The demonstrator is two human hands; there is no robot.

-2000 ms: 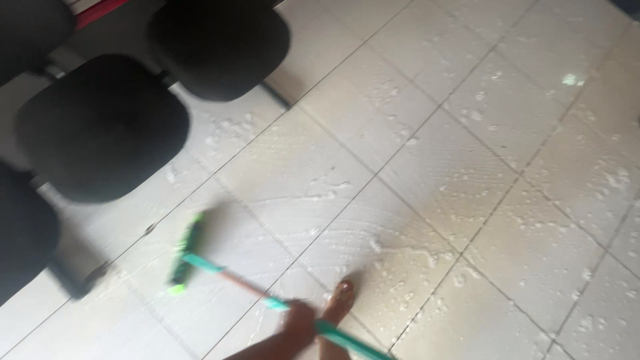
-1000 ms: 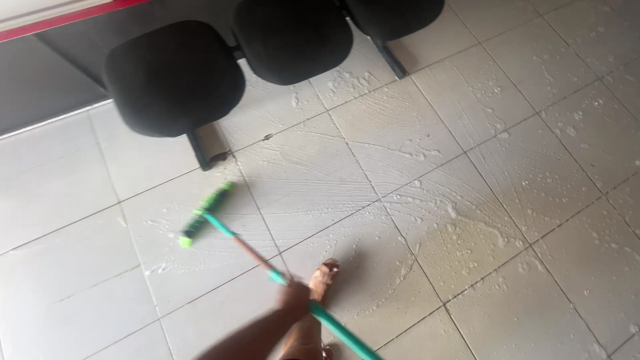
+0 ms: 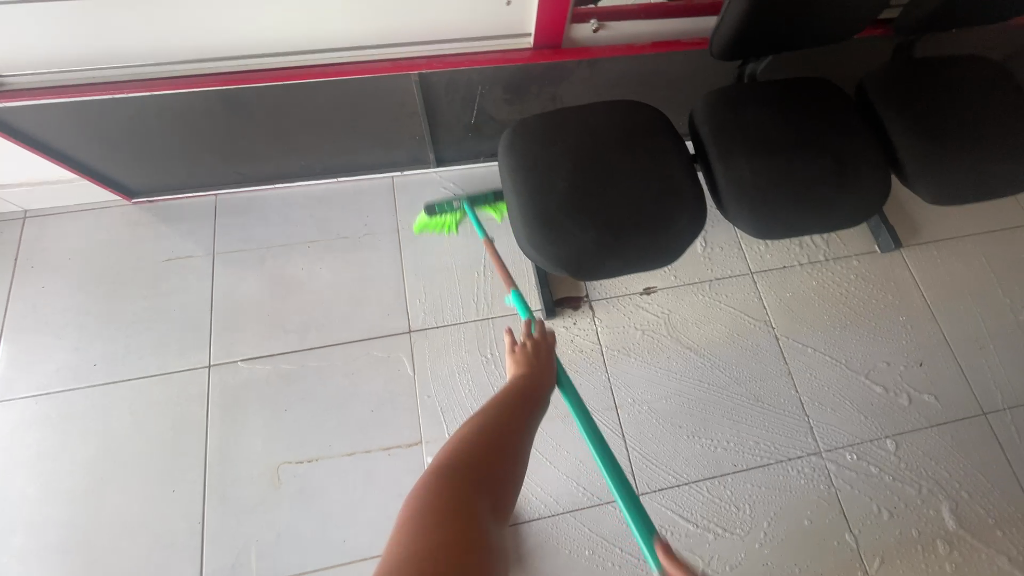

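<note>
A push broom with a dark green head (image 3: pixel 464 202) and bright lime-green bristles lies against the wet floor tiles, left of the nearest chair and close to the wall base. Its teal handle (image 3: pixel 600 440), with a brown section near the head, slants down to the lower right. My left hand (image 3: pixel 532 352) is around the handle at mid-frame, its fingers partly extended. Only a small part of my right hand (image 3: pixel 674 558) shows at the bottom edge, against the handle's lower part; its fingers are mostly out of frame. Soapy streaks mark the tiles (image 3: pixel 704 384) to the right.
Joined black chairs (image 3: pixel 604 188) stand along the wall at upper right, with a dark metal foot (image 3: pixel 546 292) below the nearest seat. Behind runs a dark grey wall panel (image 3: pixel 280 136) with a red frame (image 3: pixel 320 70). Dry-looking tiles (image 3: pixel 104 296) lie at left.
The broom head has moved from the tiles in front of the chairs to beside the nearest chair, near the wall. The view has swung toward the wall; the foot seen earlier is out of frame.
</note>
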